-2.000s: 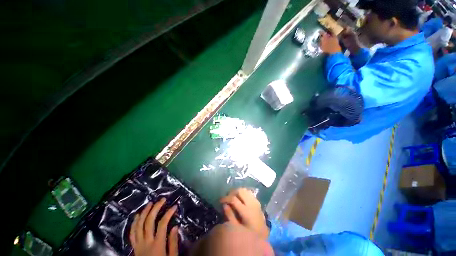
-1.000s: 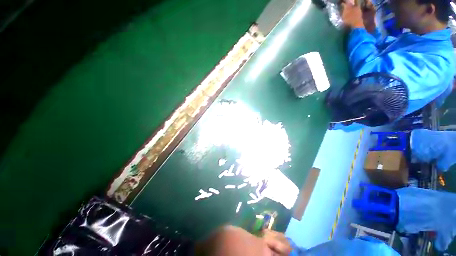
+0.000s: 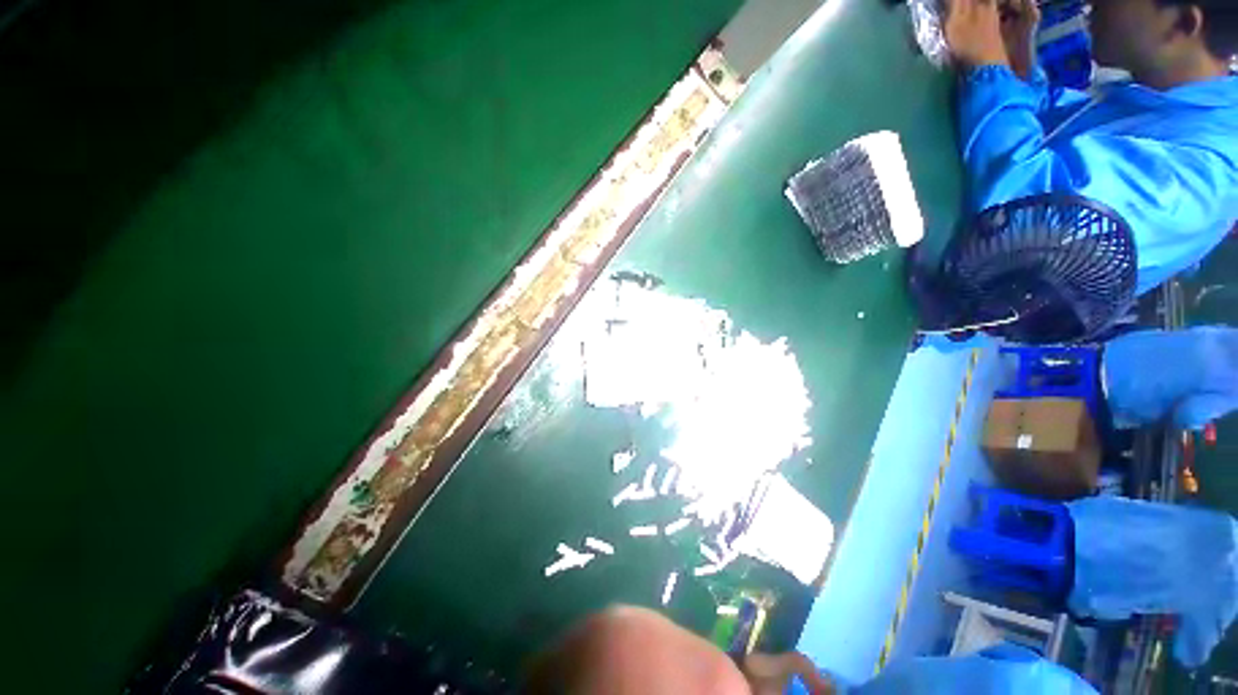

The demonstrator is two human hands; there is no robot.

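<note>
My right hand (image 3: 785, 671) is at the bottom edge, mostly cut off. Its fingers close on the lower end of a small green piece with a bright metallic edge (image 3: 741, 625), likely a circuit board. The piece is just below a white rectangular piece (image 3: 788, 530). A glaring pile of small white strips (image 3: 740, 421) lies on the green bench, with loose strips at its lower left. My left hand is not in view. A blurred skin-coloured shape at the bottom middle is not clearly a hand.
The glossy black tray (image 3: 285, 649) is cut off at bottom left. A worn ledge (image 3: 502, 326) separates the bench from the green belt. A stack of white cards (image 3: 858, 197) stands beyond the pile. A black fan (image 3: 1045, 265) and a person in blue (image 3: 1168, 163) are at upper right.
The view has swung forward and closer to the pile. My left hand has left the picture. My right hand has moved down to the bottom edge, and the green piece now shows there.
</note>
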